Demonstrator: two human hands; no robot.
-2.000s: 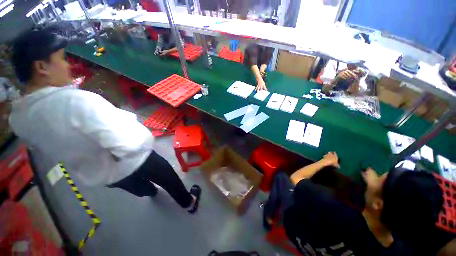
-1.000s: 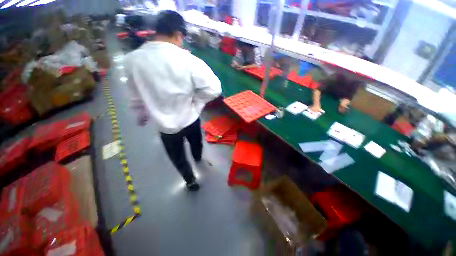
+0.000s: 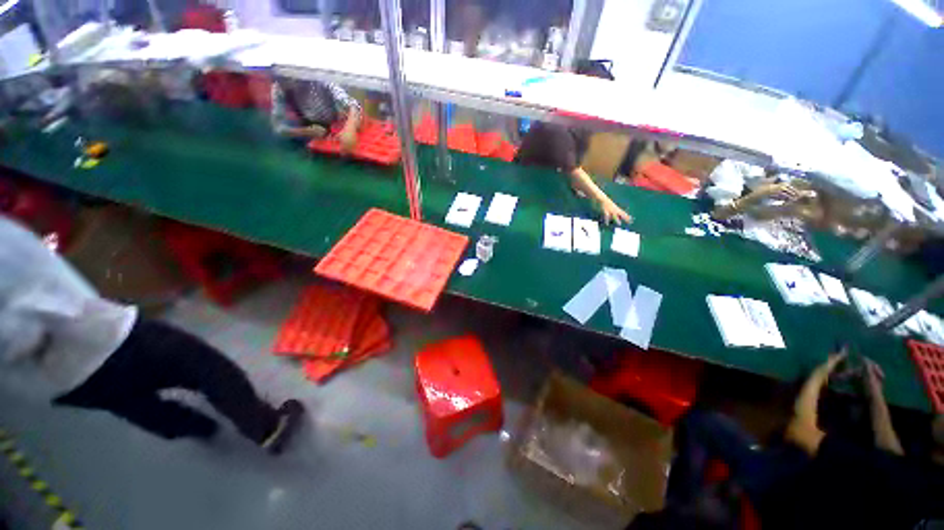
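Neither of my hands is in the picture. A red turnover tray with a grid of empty-looking pockets lies on the green bench, its near corner over the front edge. A small clear bottle stands beside its right side. Pale long strips lie crossed near the bench's front edge. White product boxes lie in pairs and small groups along the right half of the bench. A red plastic stool stands on the floor in front of the bench.
Stacked red trays lie on the floor beneath the bench edge. An open brown carton holding clear bags stands right of the stool. A person in a white top is at the left. Seated people work at the far side and lower right. A metal post rises behind the tray.
The view has swung right and closer to the bench. The walking person has shifted to the left edge. The aisle's stacked trays have left the view, and the person at lower right is visible again.
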